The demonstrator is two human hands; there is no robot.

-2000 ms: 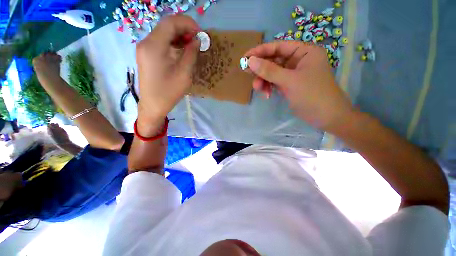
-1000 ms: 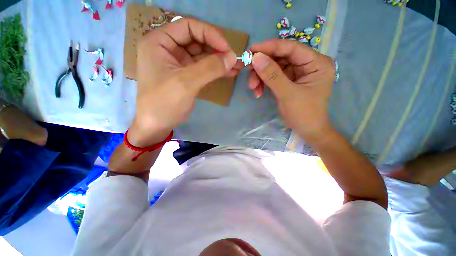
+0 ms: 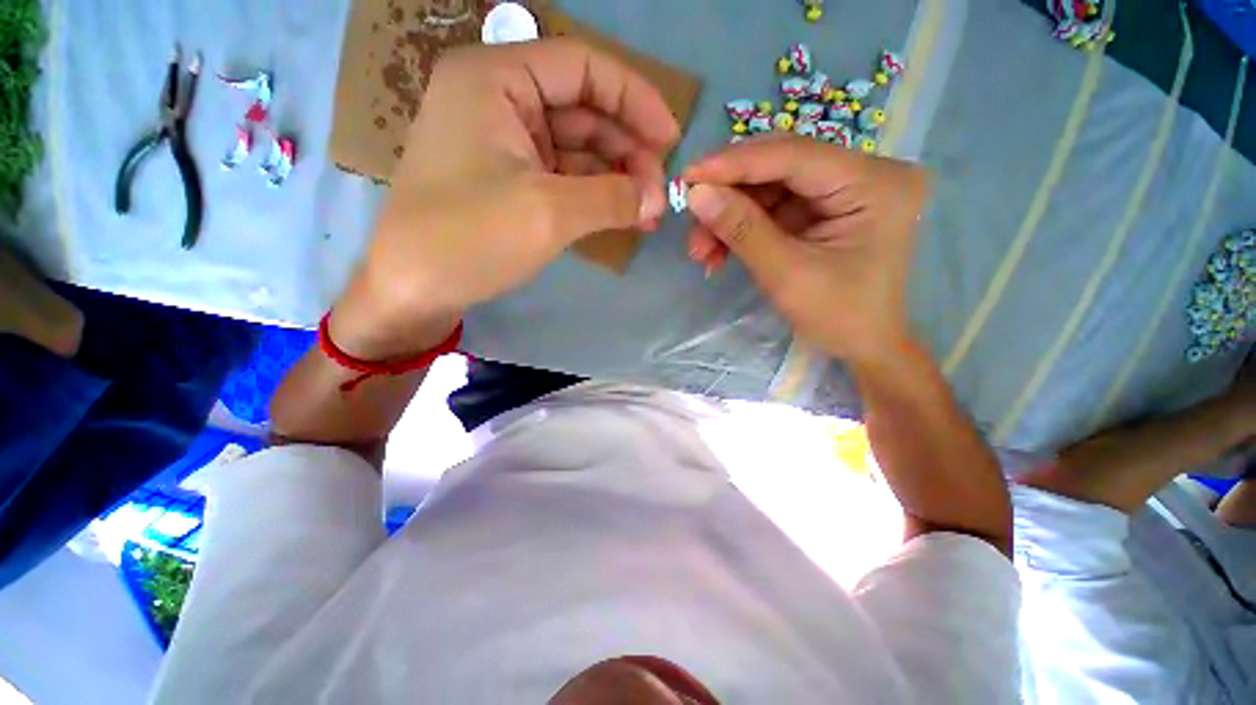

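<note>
My right hand (image 3: 827, 241) pinches a tiny white piece with red marks (image 3: 678, 194) between thumb and forefinger. My left hand (image 3: 530, 179) is just left of it, thumb and forefinger closed at the piece's left side. Red shows at the left fingertips, but what they hold is mostly hidden. A brown cardboard (image 3: 369, 103) with many dark specks lies under my left hand, and a white disc (image 3: 510, 22) is on it, partly cut off by the hand. A group of white-and-yellow pieces (image 3: 813, 108) lies to the right of the cardboard.
Pliers (image 3: 170, 152) with dark handles lie at the left, beside a few red-and-white pieces (image 3: 259, 138). Green foliage (image 3: 21, 110) is at the left edge. A pale heap (image 3: 1226, 296) and a neighbour's forearm (image 3: 1164, 448) are at the right. Another person's arm is at the left edge.
My left hand moved from over the disc to meet my right hand at the small piece. Since the last earlier frame, the thin pale stem between the fingers no longer shows. The view shifted.
</note>
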